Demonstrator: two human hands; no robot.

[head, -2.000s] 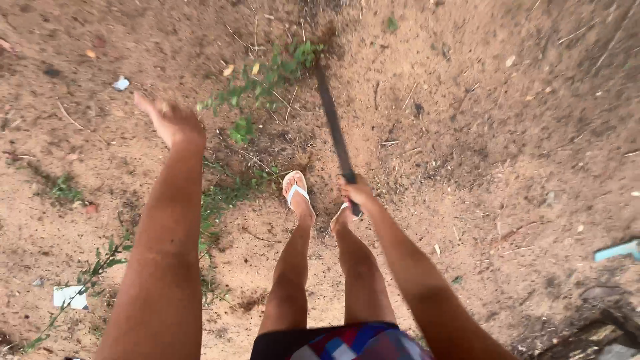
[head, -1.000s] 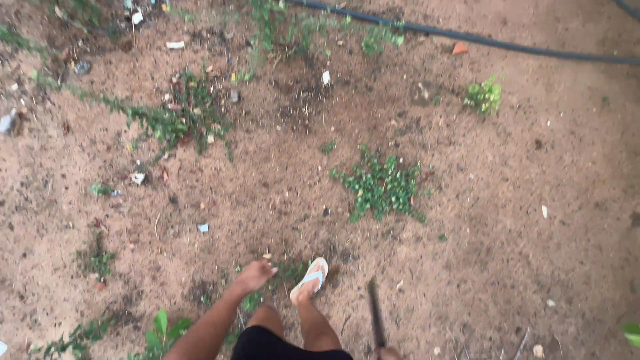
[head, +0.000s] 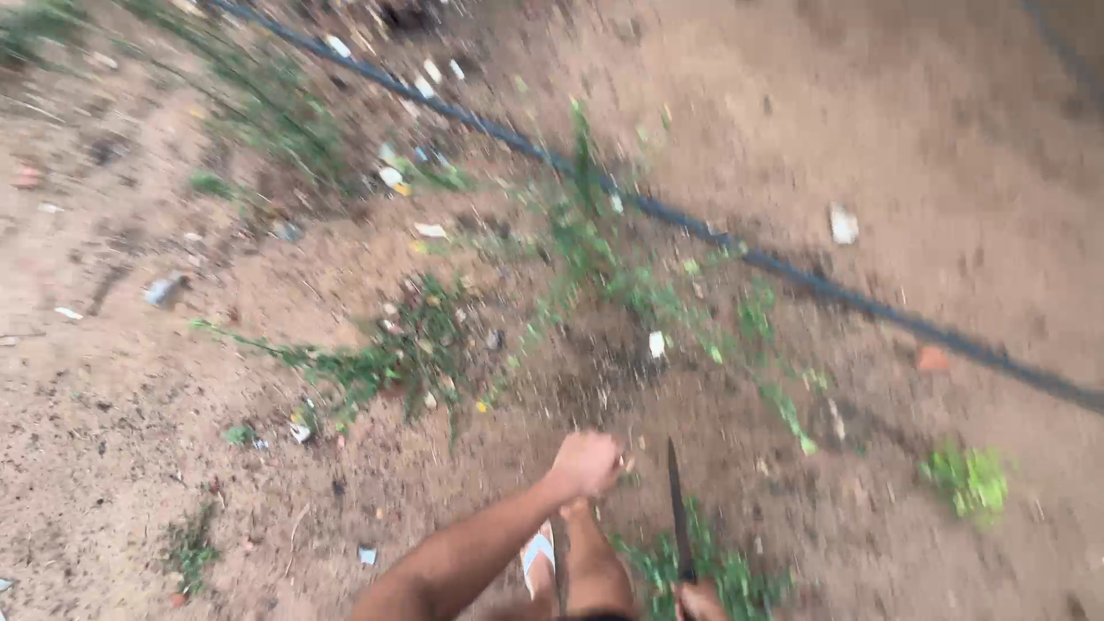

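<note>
My right hand, low in the view, grips a long dark blade, likely a machete, that points up over the soil. Just behind the blade spreads a low green weed. My left hand is bent inward at lower centre, left of the blade tip, its fingers curled; blur hides whether anything is in them. Below it are my legs and a foot in a white flip-flop. A branching green weed grows ahead of both hands.
A dark hose crosses the sandy ground diagonally. More weeds grow at left, a yellow-green plant at right. White litter, a white lump and a reddish brick piece lie about.
The view has shifted forward over the ground, toward the hose. My left hand, spread out wide two seconds ago, is now drawn in near my legs. The blade stays in my right hand.
</note>
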